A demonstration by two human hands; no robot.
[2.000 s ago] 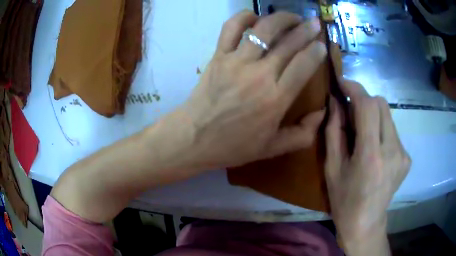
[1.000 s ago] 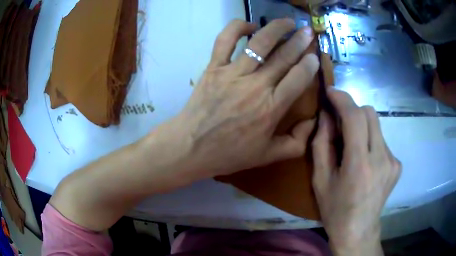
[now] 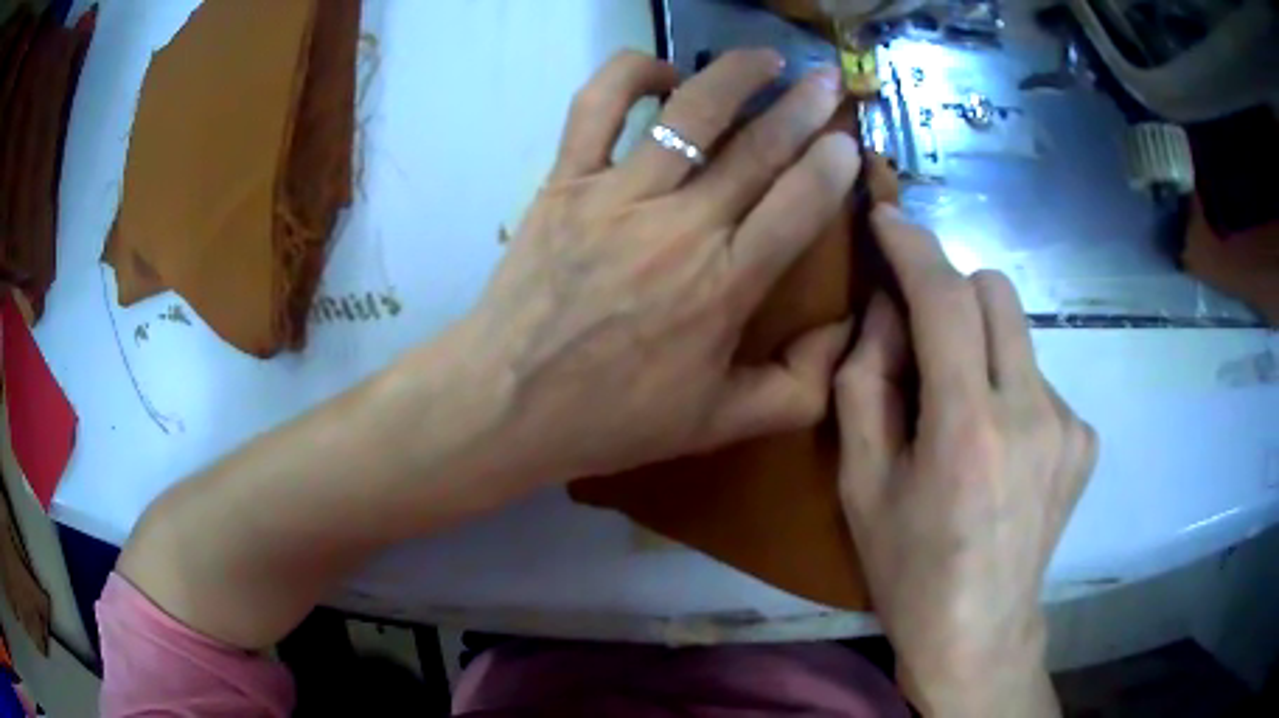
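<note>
A brown panel [image 3: 743, 526] lies under my hands, its upper end at the brassy yellow guide and presser foot area [image 3: 858, 68]. My left hand [image 3: 673, 267], with a ring, lies spread flat on the panel, fingertips near the foot, thumb by the seam edge. My right hand [image 3: 954, 435] pinches the dark seam edge [image 3: 873, 267] between thumb and fingers, just right of my left thumb. The needle itself cannot be made out. The panel part beneath my left hand is hidden.
A brown panel stack [image 3: 211, 168] with frayed edges lies on the white table [image 3: 435, 126] at left. A red panel [image 3: 35, 407] and a dark brown pile [image 3: 42, 154] are at the far left. The metal bed [image 3: 1038, 239] is at right, with a dark flat thing [image 3: 1241, 175] beside it.
The whole view has shifted, so things sit further left in the picture. My right hand has moved a little up along the seam edge, closer to the foot. My left hand keeps its pose on the panel.
</note>
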